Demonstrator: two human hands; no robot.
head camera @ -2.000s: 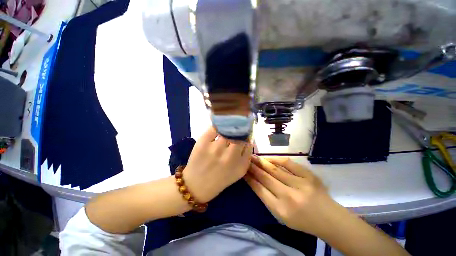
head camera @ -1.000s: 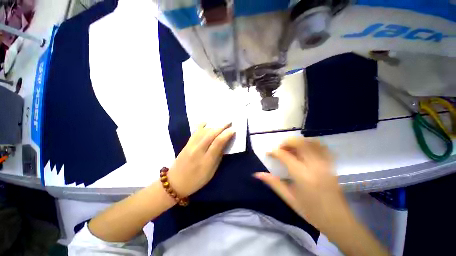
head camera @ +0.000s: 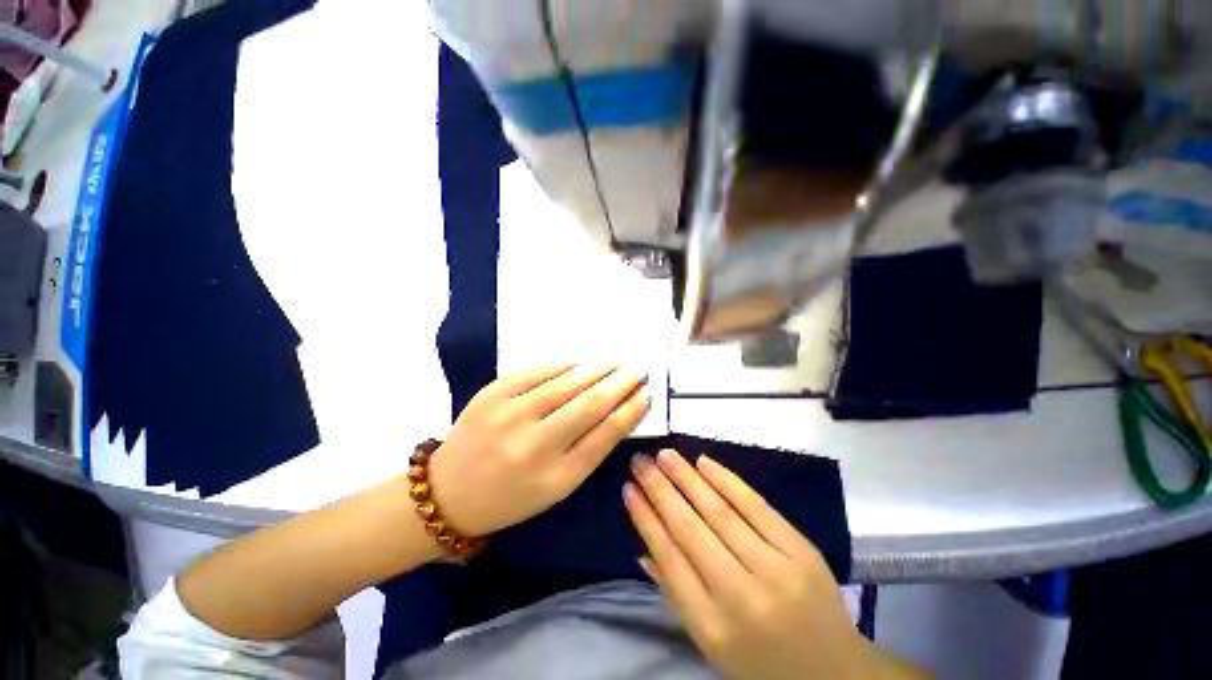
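Note:
A navy garment panel lies over the table's front edge and down towards my lap. A white pocket piece lies left of and below the needle area, with a navy strip along its left side. My left hand rests flat on the white piece and the navy cloth, fingertips just below the machine head. My right hand lies flat on the navy panel, fingers together, pointing up-left. Neither hand visibly grips cloth. The needle is hidden behind the machine head.
A stack of cut navy panels lies at the left by the blue strip. Small navy pieces lie right of the needle. Scissors with green and yellow handles lie at the far right.
My right hand, raised and blurred a second ago, now lies on the navy panel, whose edge is spread out to the right. My left hand stays on the cloth. The camera view has shifted.

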